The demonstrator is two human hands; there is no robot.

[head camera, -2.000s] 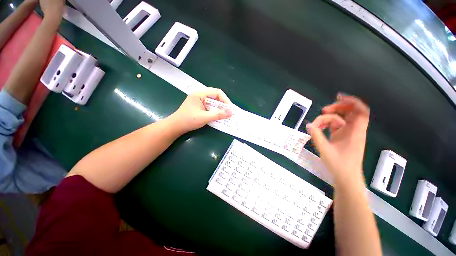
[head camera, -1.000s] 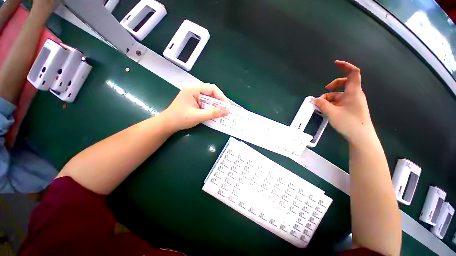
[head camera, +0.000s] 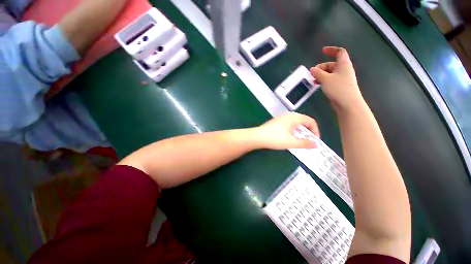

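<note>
My left hand (head camera: 291,132) holds the near end of the label sheet (head camera: 329,164), a white strip with small print beside the belt rail. My right forearm covers its far end. My right hand (head camera: 336,77) is over the belt, thumb and index fingertips close together at the upper right corner of a white plastic housing (head camera: 287,83) with a dark window. They appear to touch it; no label can be made out at the fingertips. The label sheet stack (head camera: 312,214) lies on the green bench below the strip, partly hidden by my right forearm.
Another housing (head camera: 251,42) lies on the belt near the upright post (head camera: 225,31). Stacked housings (head camera: 164,47) stand at upper left by the red mat (head camera: 106,38) and a neighbouring worker's arm. One housing (head camera: 428,252) shows at lower right.
The view has swung left, so the bench things appear further right. My right hand has moved from the housing by the strip's far end to one nearer the post. My left hand still holds the strip.
</note>
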